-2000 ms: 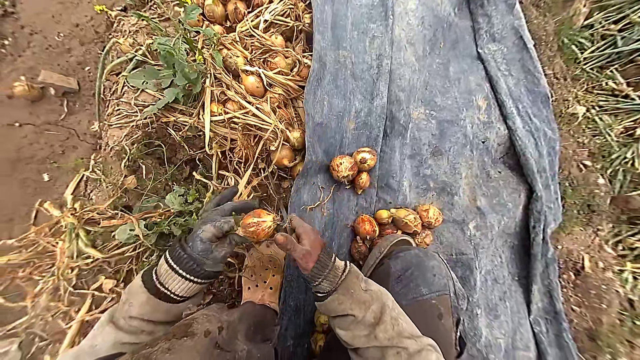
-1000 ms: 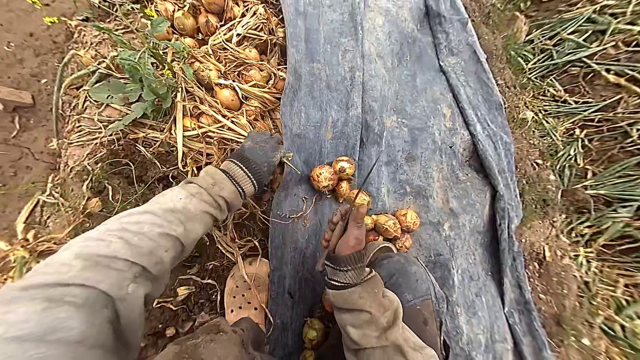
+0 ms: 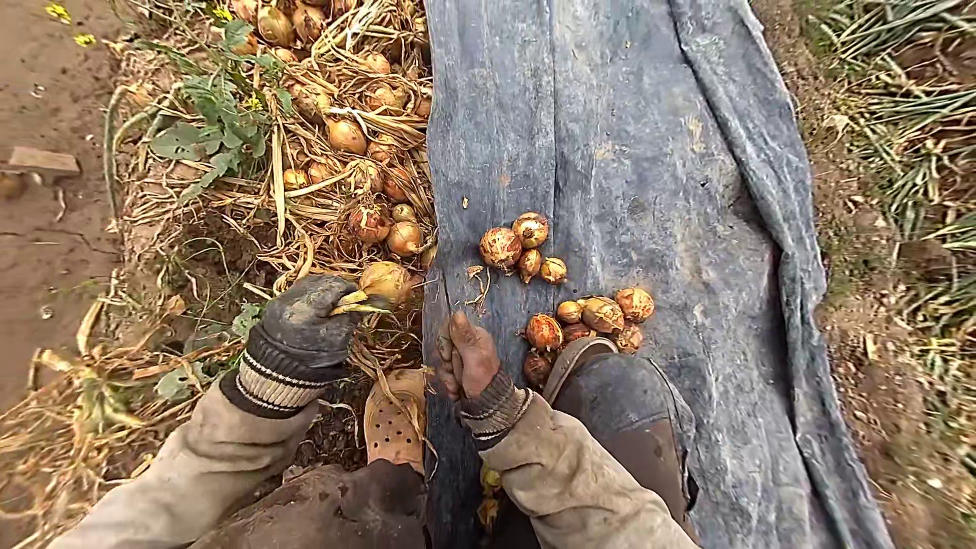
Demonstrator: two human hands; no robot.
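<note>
My left hand [image 3: 316, 316], in a dark dirty glove, is closed around the yellowish neck of an onion [image 3: 385, 284] at the edge of the plant bed. To its right, my right hand [image 3: 467, 354] is curled above the blue-grey fabric sheet [image 3: 648, 175]; whether it holds a thin tool cannot be made out. Ahead of the right hand a small group of onions [image 3: 501, 248] lies on the sheet. Several more onions [image 3: 602, 314] are bunched beside my right shoe.
A heap of onions [image 3: 347, 136] with dry stalks lies at the upper left, beside a green leafy weed [image 3: 221, 130]. My tan perforated clog [image 3: 394, 419] stands at the sheet's left edge. Green onion tops [image 3: 915, 114] border the right side.
The onion seen in my right hand one second ago is out of it, and the group ahead on the sheet now has one more than two seconds ago. My left hand has drawn back, holding an onion.
</note>
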